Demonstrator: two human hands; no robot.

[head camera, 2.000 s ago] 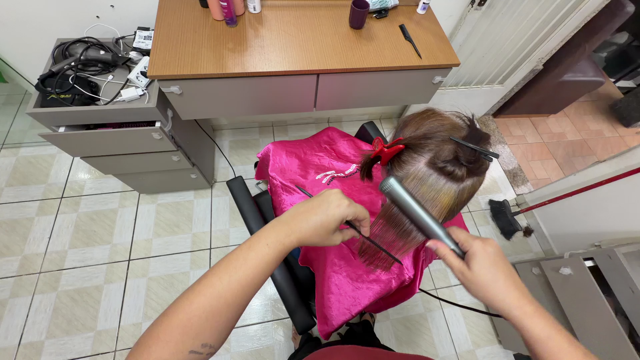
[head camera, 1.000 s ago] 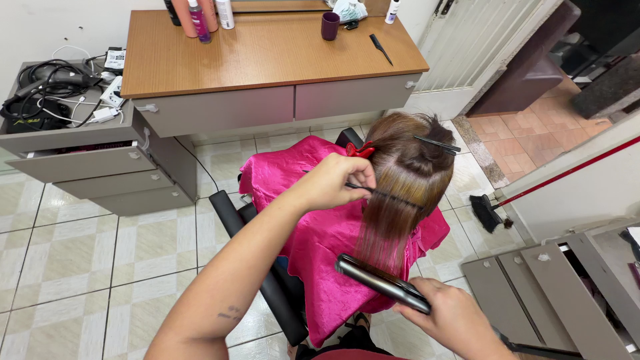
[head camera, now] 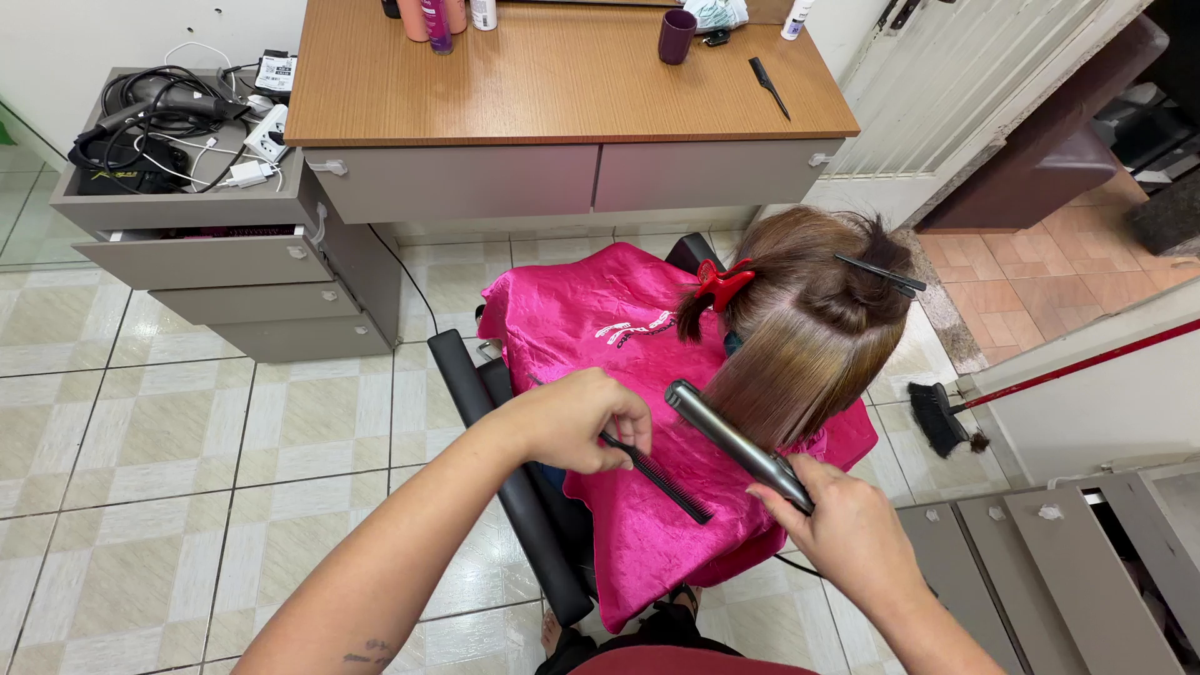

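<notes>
A seated person in a pink satin cape point(head camera: 609, 309) has hair point(head camera: 797, 356) partly pinned up. A red claw clip point(head camera: 720, 285) holds the left side and a black sectioning clip point(head camera: 881, 273) crosses the bun at the crown. My left hand point(head camera: 586, 422) grips a black tail comb point(head camera: 667, 482), whose teeth point down and right over the cape, apart from the hair. My right hand point(head camera: 844, 516) is closed on the handle of a grey hair straightener point(head camera: 736, 441), which lies slantwise beside the ends of the loose hair; whether its plates touch any hair cannot be told.
A wooden counter point(head camera: 562, 75) ahead carries bottles, a purple cup point(head camera: 677, 37) and another black comb point(head camera: 769, 88). At left, a grey drawer unit point(head camera: 234, 258) holds a hair dryer and cables. A black armrest point(head camera: 506, 478) flanks the cape. A broom point(head camera: 937, 419) and grey drawers point(head camera: 1059, 562) are at right.
The comb was in the hair a second ago; my left hand has since brought it down, off the hair. The straightener has moved up beside the hair ends. The loose section now hangs smooth toward the lower left.
</notes>
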